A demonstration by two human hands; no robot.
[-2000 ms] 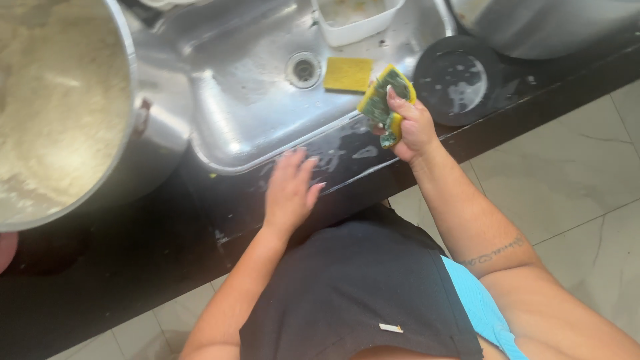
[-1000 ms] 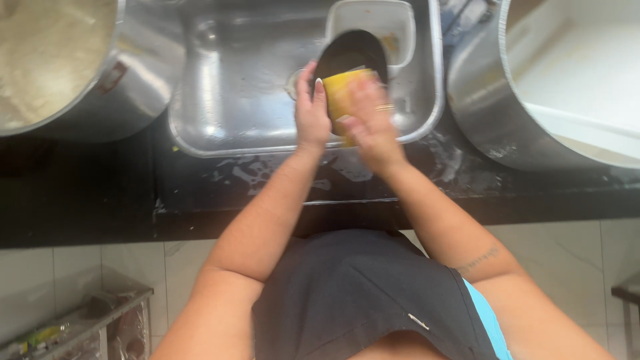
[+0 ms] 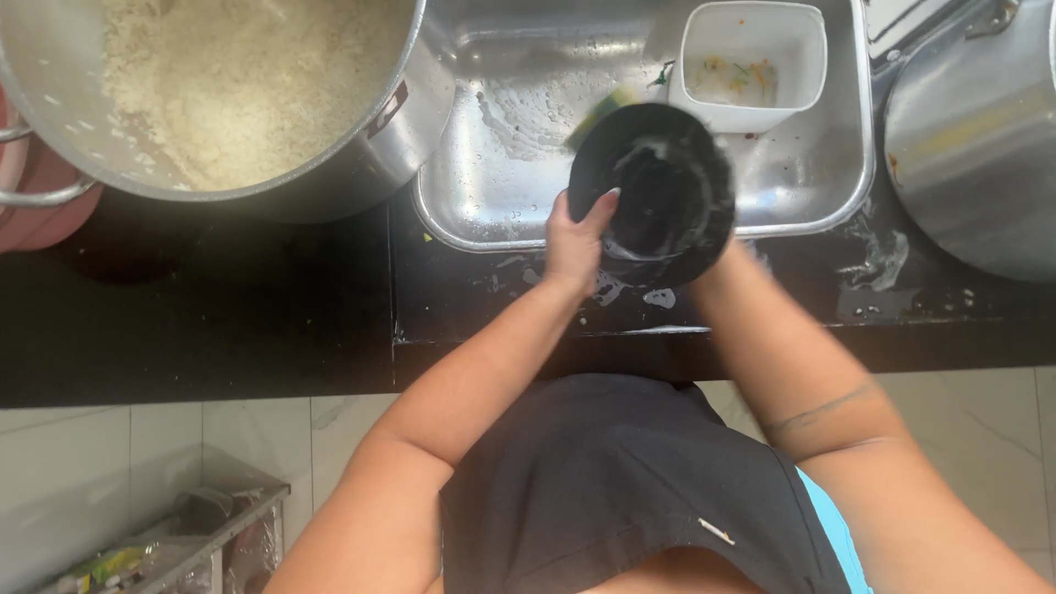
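A round black dish (image 3: 660,194) with soap suds on its face is tilted over the front edge of the steel sink (image 3: 511,198). My left hand (image 3: 582,239) grips its left rim, thumb on the face. Behind the dish, my right hand is hidden; only its wrist shows at the lower right rim. Part of a green and yellow sponge (image 3: 602,115), blurred, sticks out past the dish's upper left edge; whether my right hand holds it cannot be told. A white plastic container (image 3: 755,66) with food scraps stands in the sink.
At the left, a large metal pot (image 3: 412,124) of cooked rice (image 3: 239,91) overlaps the sink's side. Another big metal pot (image 3: 982,157) stands at the right. The dark countertop (image 3: 206,305) bears water and suds near the sink. Below left is a metal rack (image 3: 247,511) with wrapped items.
The dish lay right of the sink two seconds ago, and one second ago was in my left hand with my right hand pressing a sponge to it. Now my right hand has passed behind it.
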